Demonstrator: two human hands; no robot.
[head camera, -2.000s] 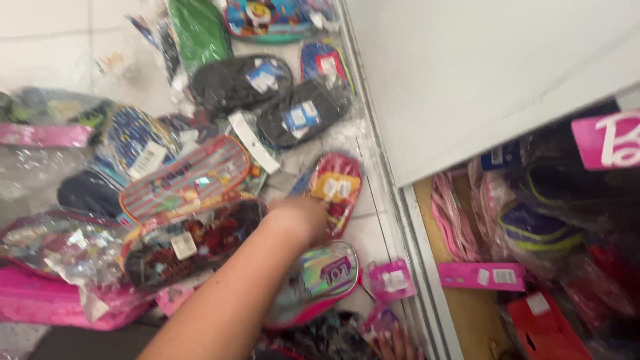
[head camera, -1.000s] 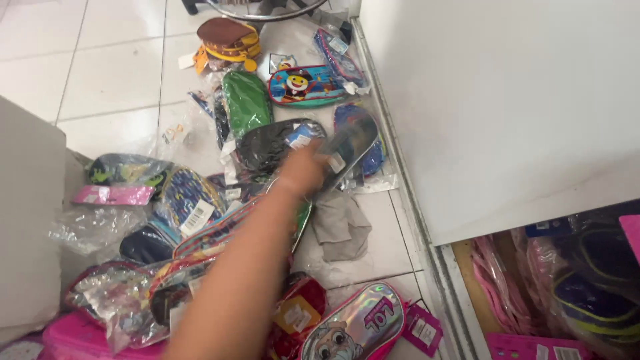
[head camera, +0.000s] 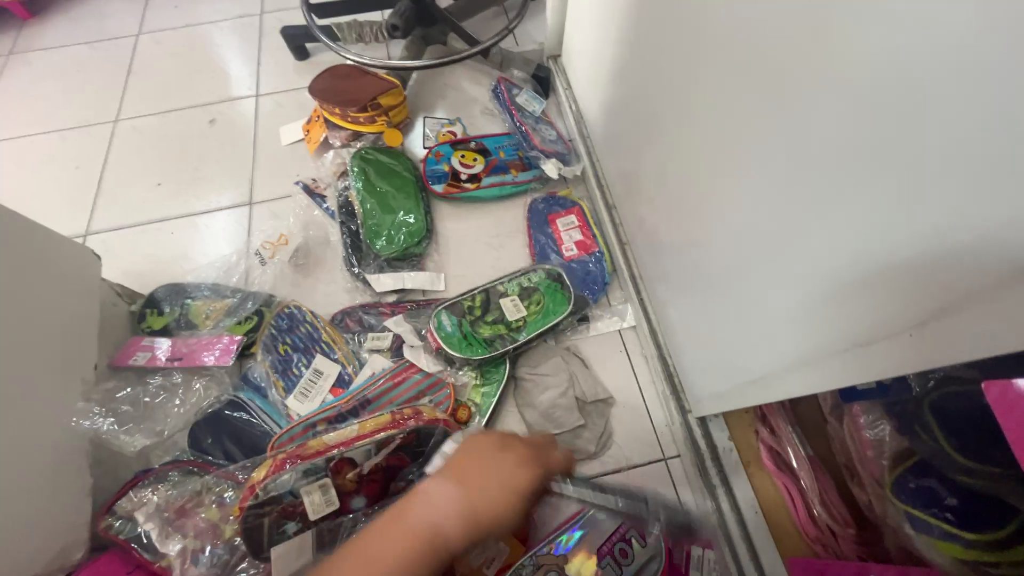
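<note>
My left hand (head camera: 516, 472) reaches in from the bottom, blurred, its fingers closed at the edge of a dark flat pencil case (head camera: 640, 504) that is also blurred by motion. Under and beside that case lies a shiny pencil case (head camera: 596, 548) with LOL lettering. Left of the hand is a pencil case with a red-armoured figure (head camera: 360, 480). Above it, a green pencil case with a green character (head camera: 504, 312) lies on the pile, and a crumpled grey cloth (head camera: 564, 396) rests on the floor tiles. My right hand is out of view.
More wrapped pencil cases, including a plain green one (head camera: 390, 200) and a shark-print one (head camera: 480, 166), lie on the tiles. A chair base (head camera: 408, 24) stands behind. At right, a white sliding panel (head camera: 768, 176) borders a compartment with packaged goods (head camera: 952, 488).
My left hand has come back from the upper pile toward the bottom with a dark case. The green-character case now shows where dark cases lay. The right hand's fingers, seen two seconds ago, are out of view.
</note>
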